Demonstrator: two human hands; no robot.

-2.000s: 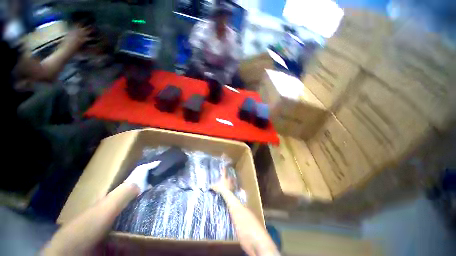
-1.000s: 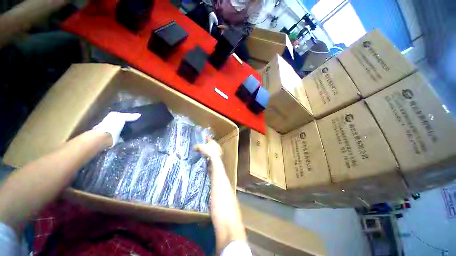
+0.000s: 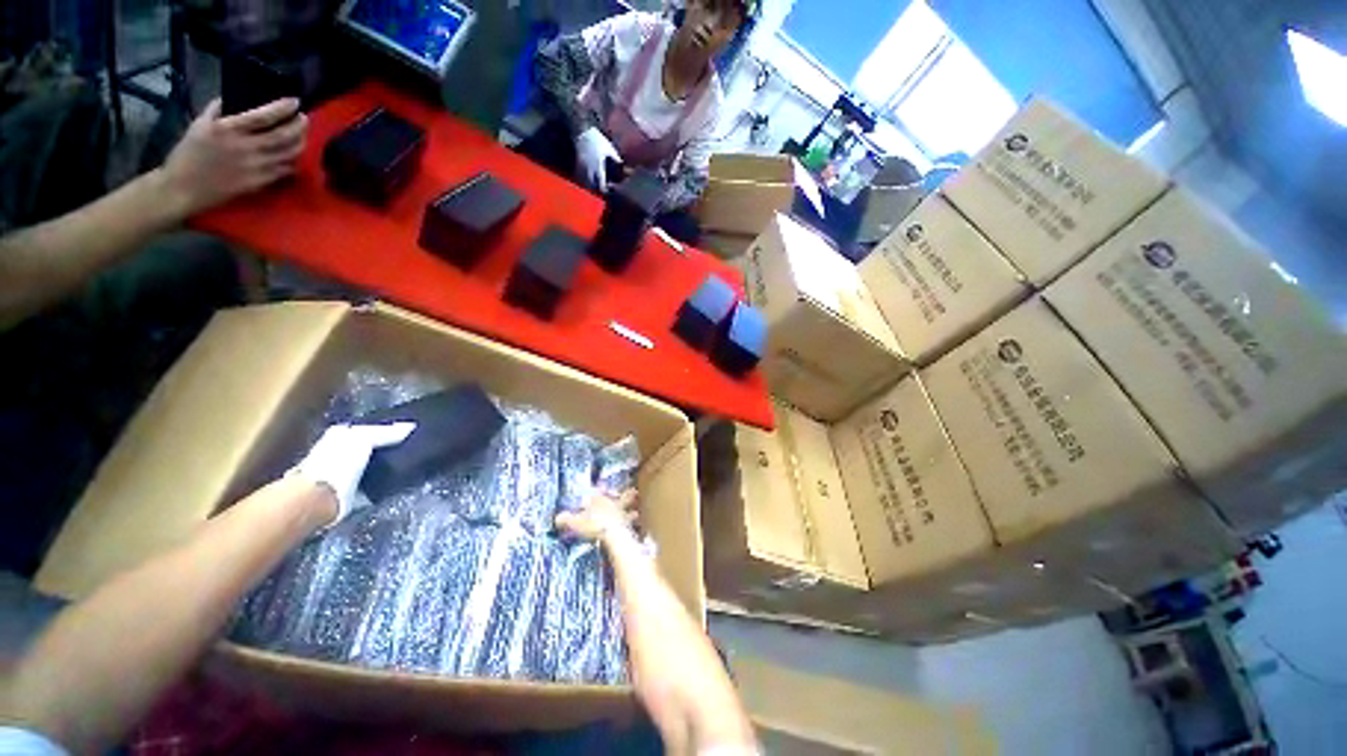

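Note:
An open brown carton (image 3: 672, 473) stands in front of me, full of upright clear bubble bags (image 3: 443, 583) in tight rows. My left hand (image 3: 343, 465), in a white glove, grips a black housing (image 3: 436, 440) by its left end, over the bags at the back left. My right hand (image 3: 603, 517), bare, is at the bags on the carton's right side. Its fingers touch or hold a clear bag (image 3: 618, 461); which one is unclear. Several black housings (image 3: 473, 214) stand on the red table (image 3: 591, 332) beyond the carton.
A coworker's hand (image 3: 244, 148) holds a dark block at the table's left end. A seated person (image 3: 650, 104) is across the table. Stacked brown cartons (image 3: 1005, 428) rise at the right. A blue screen (image 3: 421, 27) is at the top left.
The view has swung and steadied. My left hand keeps its grip on the black housing, and my right hand stays at the right-side bags. The coworker's hand with a dark block now shows clearly.

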